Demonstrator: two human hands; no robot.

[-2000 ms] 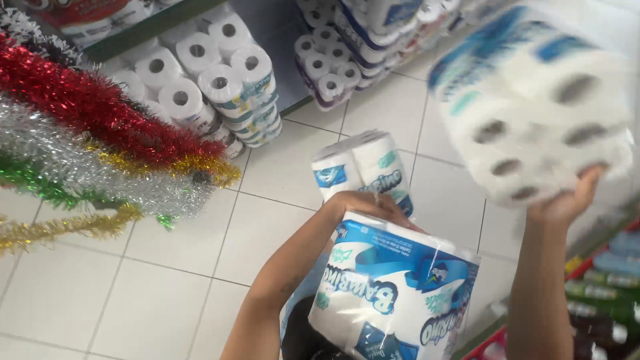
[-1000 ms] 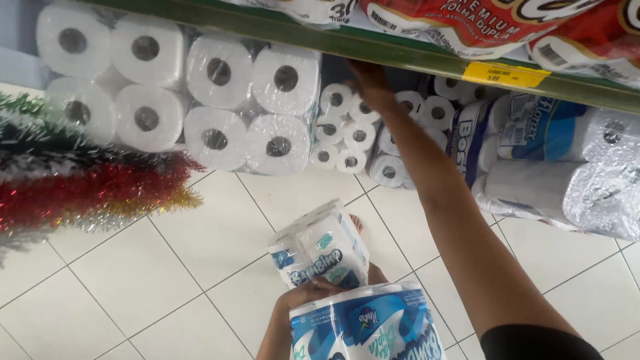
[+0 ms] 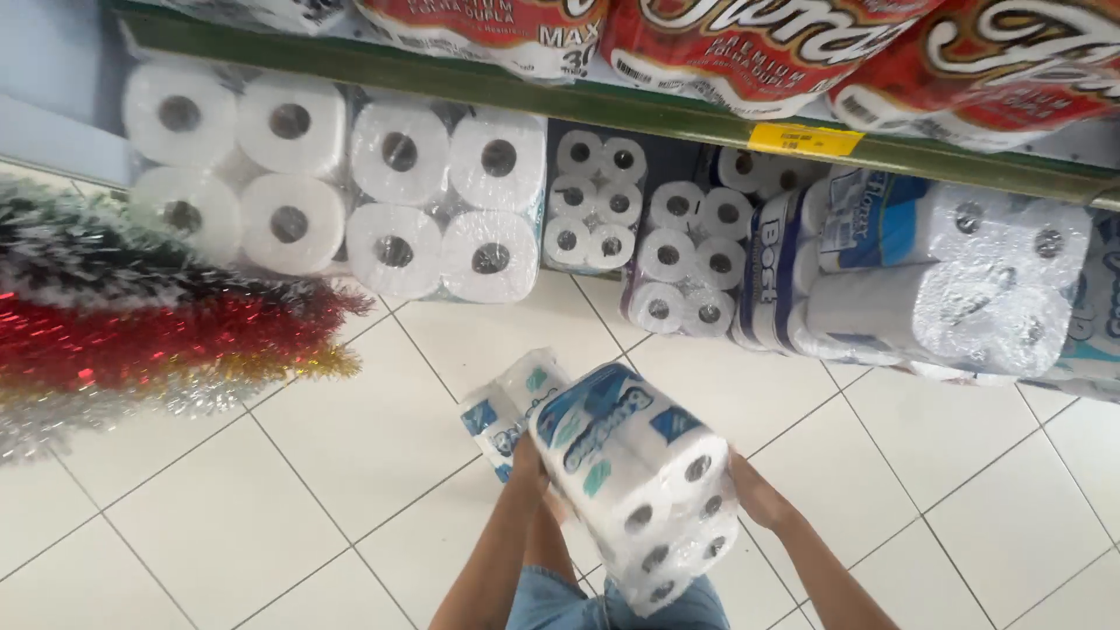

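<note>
A plastic-wrapped pack of toilet paper rolls (image 3: 630, 472), white with blue print, is held between both hands in front of my legs. My left hand (image 3: 530, 462) is on its left side, partly hidden by the pack, and also lies against a second, similar pack (image 3: 507, 407) just behind. Whether it grips that second pack too I cannot tell. My right hand (image 3: 758, 492) presses on the right side of the front pack, its fingertips hidden behind it.
A green shelf edge (image 3: 665, 122) bears red toilet paper packs (image 3: 752, 52) above. Below it stand white roll packs (image 3: 446, 197), smaller packs (image 3: 595, 199) and a wrapped pack lying on its side (image 3: 954, 280). Tinsel garlands (image 3: 166, 337) hang at the left over the tiled floor (image 3: 350, 472).
My right hand, which a second ago reached up under the shelf, has come down onto the side of the toilet paper pack. The front pack is turned, its roll ends now showing.
</note>
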